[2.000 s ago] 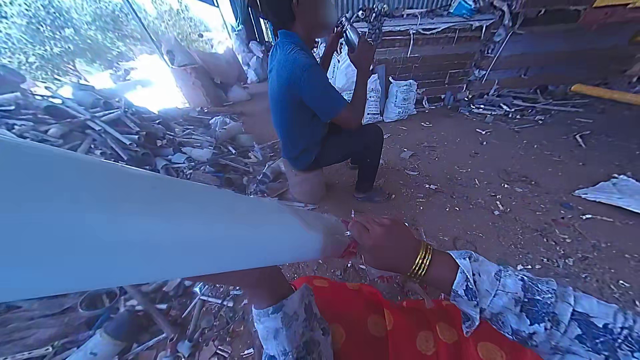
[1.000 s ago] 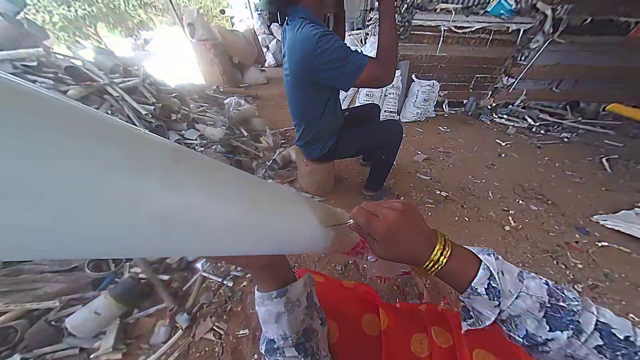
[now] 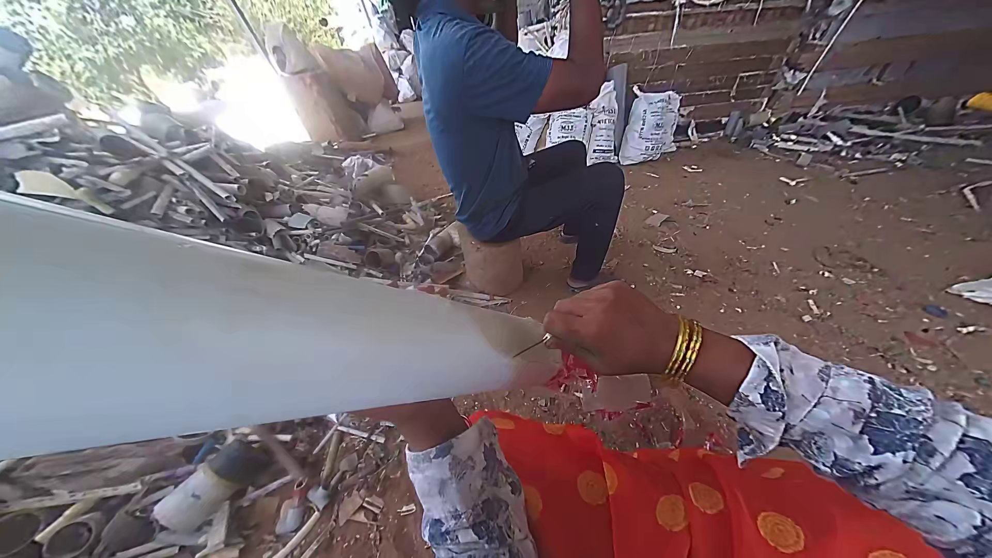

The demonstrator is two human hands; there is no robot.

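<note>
A long pale tube or pipe [image 3: 232, 333], whose exact kind I cannot tell, runs from the left edge to the middle of the view. At its near end, my right hand [image 3: 608, 329], with gold bangles [image 3: 683, 350] on the wrist, pinches a thin dark pin-like tool [image 3: 531, 348] whose tip meets the pale surface. Red shreds [image 3: 573, 372] hang just below those fingers. My left hand is hidden behind the tube; only its wrist [image 3: 434, 422] shows under the lower edge.
A person [image 3: 496, 132] in a blue shirt sits on a short stump-like seat [image 3: 492, 263] ahead. Heaps of scrap pipe pieces [image 3: 271, 209] lie to the left, more scrap [image 3: 860, 139] at the right back. White printed sacks [image 3: 649, 128] stand by the wooden wall.
The seated person's hands were lower, holding a dark object, two seconds ago and are now raised partly out of view. My right hand stays at the tube's end.
</note>
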